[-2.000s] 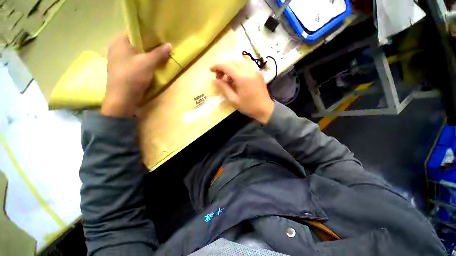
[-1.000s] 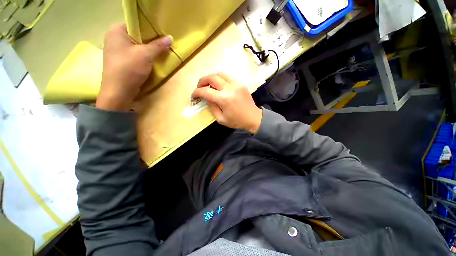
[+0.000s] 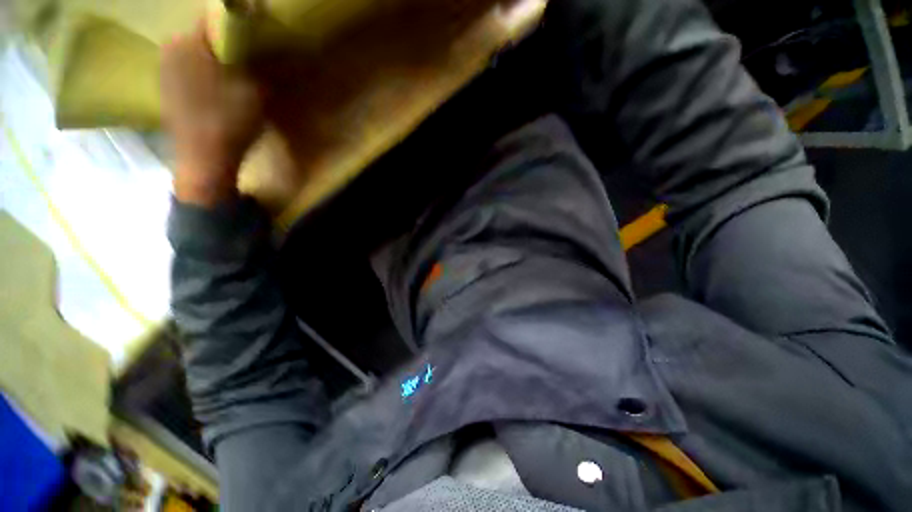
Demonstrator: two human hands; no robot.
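Note:
The picture is blurred. The yellow-olive leather panel (image 3: 108,78) lies folded at the top left and is cut off by the top edge. My left hand (image 3: 207,115) is on its fold, with the fingers closed around it as far as the blur shows. The tan work board (image 3: 375,150) lies beneath and nearer to me, its front edge running diagonally. My right hand (image 3: 512,14) is a small blurred patch at the top edge, mostly cut off beyond the board's right part; its fingers and anything in them are hidden.
A loose olive shaped panel (image 3: 45,325) lies on the white table surface (image 3: 125,215) at the left. A blue bin (image 3: 28,450) is at the bottom left corner. A pale metal frame (image 3: 885,75) stands at the upper right, with yellow floor lines (image 3: 643,228) near it.
The view has shifted, so the board and panel sit higher and the tray has left the picture. My right hand has moved away from the board's label, up to the top edge.

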